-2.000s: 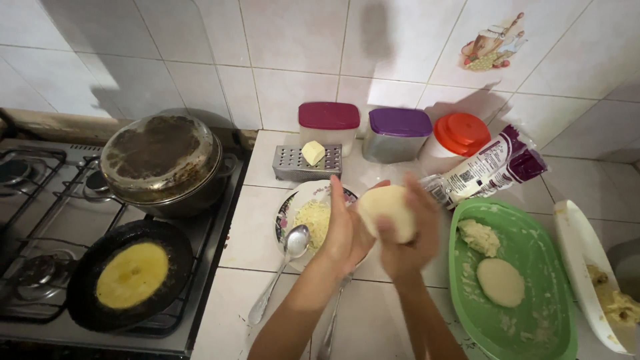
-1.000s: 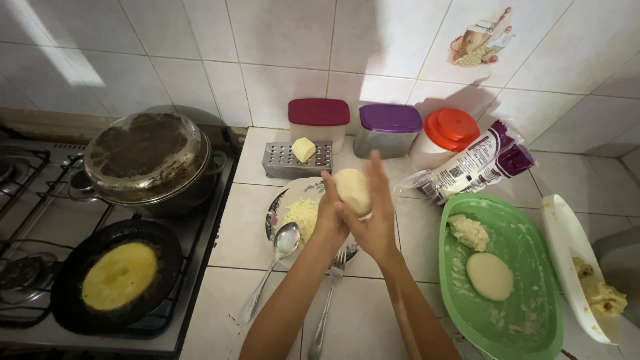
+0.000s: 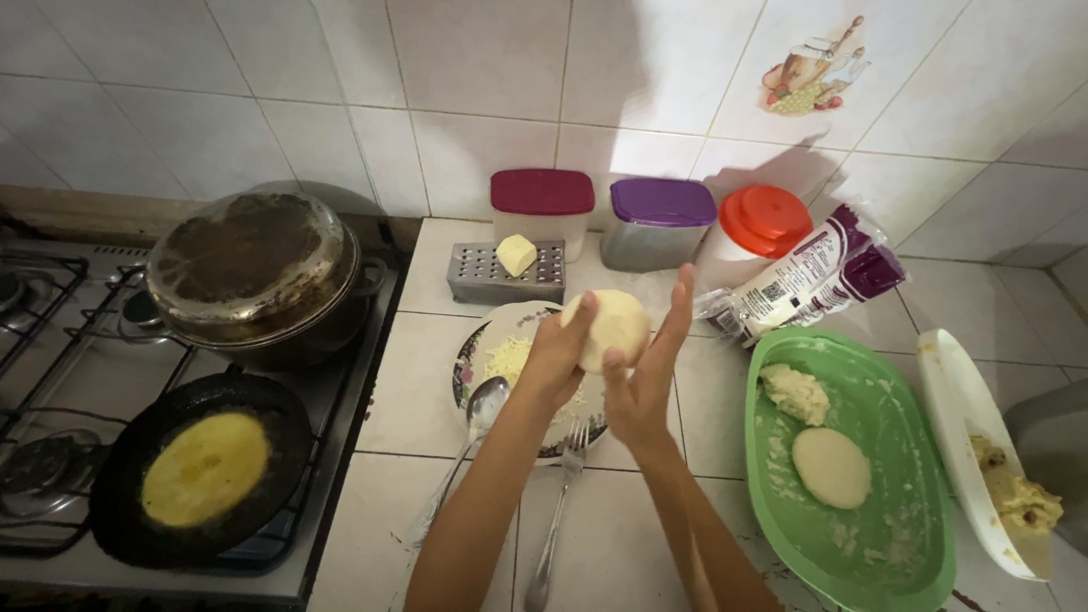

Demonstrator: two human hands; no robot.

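Note:
A round, pale dough disc [image 3: 614, 331] is between my hands above the plate. My left hand [image 3: 557, 353] grips its left side, thumb across its face. My right hand [image 3: 646, 382] touches its lower right edge, fingers extended upward. Beneath them, a flower-rimmed plate [image 3: 463, 357] holds grated cheese [image 3: 508, 359]. A metal spoon [image 3: 487, 408] leans on its rim, and a fork [image 3: 571, 459] rests at its lower edge. Behind the plate, a block of cheese [image 3: 516, 255] sits on a metal box grater [image 3: 467, 276]. A second dough disc [image 3: 831, 467] and a dough lump [image 3: 795, 394] lie in a green plastic tub [image 3: 901, 544].
At left, a gas stove [image 3: 76, 557] bears a lidded pot [image 3: 255, 263] and a black frying pan [image 3: 289, 442] with a yellow flat cake [image 3: 206, 469]. Lidded containers [image 3: 663, 225] and a plastic bag [image 3: 816, 276] stand behind; a white dish [image 3: 969, 425] is at right.
My hands, pressed flat around the dough one second ago, are now more apart, with the dough's broad face showing between them. The stove and tub things look unchanged.

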